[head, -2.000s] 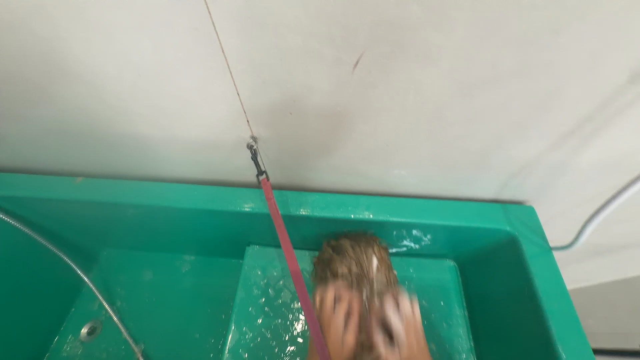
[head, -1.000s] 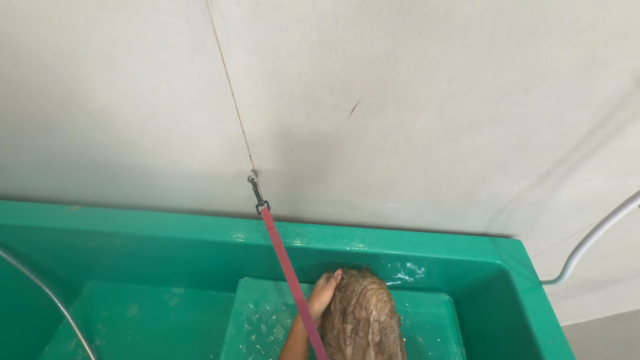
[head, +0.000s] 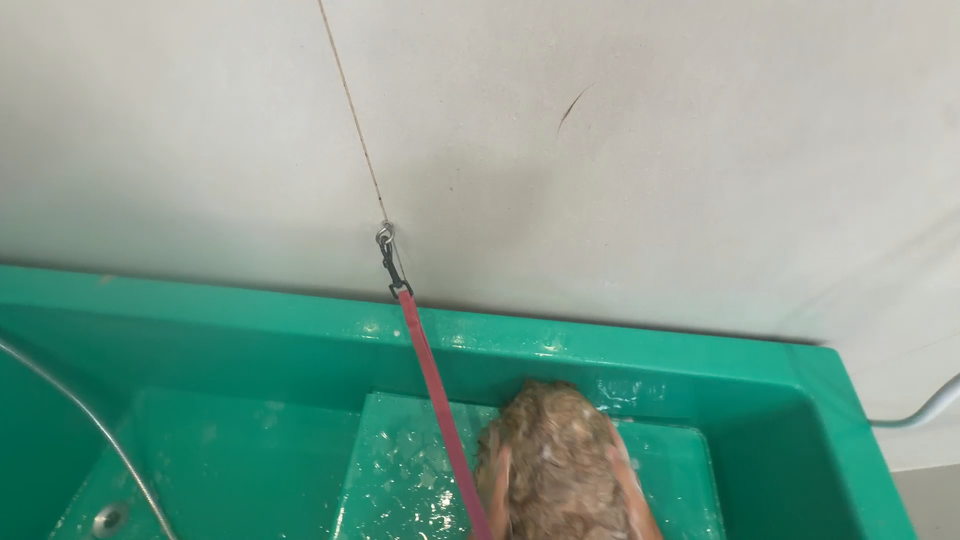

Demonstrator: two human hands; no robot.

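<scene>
A wet, curly-furred animal, brown to beige with some lather on its coat (head: 559,465), stands at the bottom of the head view inside a green tub (head: 630,360). My left hand (head: 499,484) lies along the left flank, partly behind the red leash and the fur. On the other flank rests my right hand (head: 630,484), its fingers partly hidden at the coat. Both hands touch the fur. A red leash strap (head: 442,405) runs from a black snap hook (head: 390,266) down past my left hand. The animal's head is not visible.
Above the tub, the snap hook hangs from a metal ring (head: 385,231) at the pale wall (head: 600,187). A metal shower hose (head: 112,442) crosses the tub's left part near a drain (head: 110,519). A grey hose (head: 926,405) bends outside the right rim.
Two seconds ago both hands were together on the fur; one second ago only the left showed, near the top of the coat. Now they are apart, one at each flank.
</scene>
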